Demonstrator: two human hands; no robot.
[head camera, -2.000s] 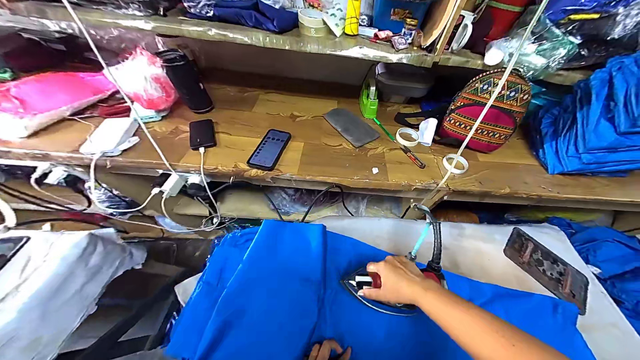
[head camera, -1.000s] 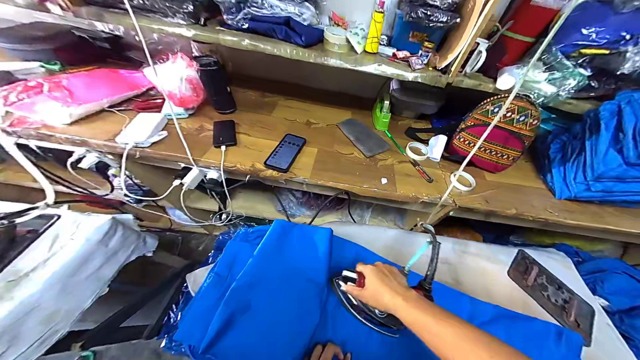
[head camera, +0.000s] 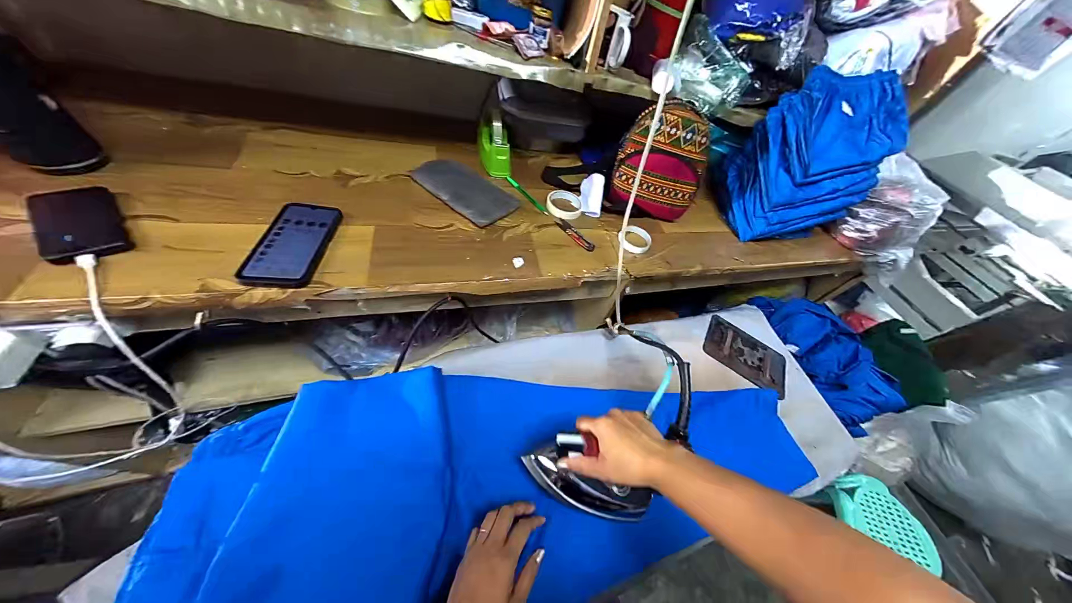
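Note:
Blue fabric (head camera: 360, 494) lies spread over an ironing surface with a pale cover (head camera: 536, 360), one layer folded over at the left. My right hand (head camera: 624, 448) grips the handle of a clothes iron (head camera: 586, 494), whose metal soleplate rests on the fabric with its tip pointing left. A black cord rises from the iron's rear to a hanging string. My left hand (head camera: 498, 557) lies on the fabric, left of and below the iron, fingers apart, holding nothing. A dark metal rest plate (head camera: 745, 353) sits on the pale cover at the upper right.
A wooden shelf (head camera: 394, 260) behind carries two phones, a colourful backpack (head camera: 662, 159), tape rolls, a cutter and folded blue garments (head camera: 812, 159). The white string (head camera: 641, 176) hangs down in front. A green plastic basket (head camera: 888, 523) stands at the lower right, near more blue cloth (head camera: 837, 360).
The view has shifted to the right. My left hand shows more fully on the fabric than before. My right hand still holds the iron.

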